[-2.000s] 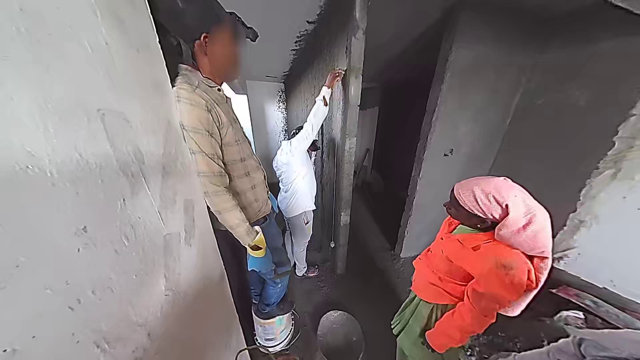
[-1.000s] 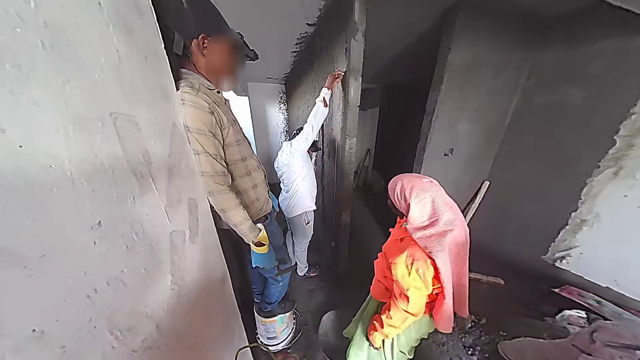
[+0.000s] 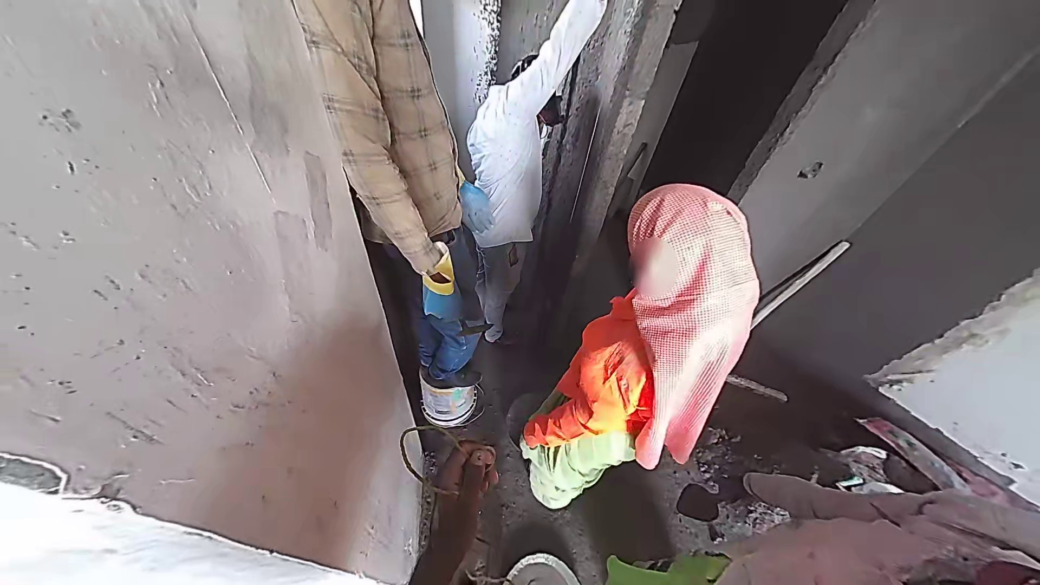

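Note:
My left hand (image 3: 467,467) is closed at the lower middle, with a thin looped cord (image 3: 406,447) passing into it. At the lower right a large, dusty, blurred shape looks like my right hand (image 3: 886,516), fingers toward the left; its grip is unclear. Just ahead, a person in a pink headscarf (image 3: 699,325) and orange top bends down. To the left a person in a checked shirt (image 3: 390,122) and blue-and-yellow gloves stands on an upturned paint bucket (image 3: 448,404). Behind, a person in white (image 3: 508,154) reaches up along the wall.
A plastered wall (image 3: 203,284) rises close on the left. The rim of a round container (image 3: 544,561) shows at the bottom edge, near green cloth (image 3: 666,570). Rubble and scraps (image 3: 865,463) lie on the floor at the right. A pole (image 3: 800,284) leans against the far wall.
The view has tilted down. My left hand has come into sight at the cord loop. The person in the headscarf has turned and bent lower since the oldest frame.

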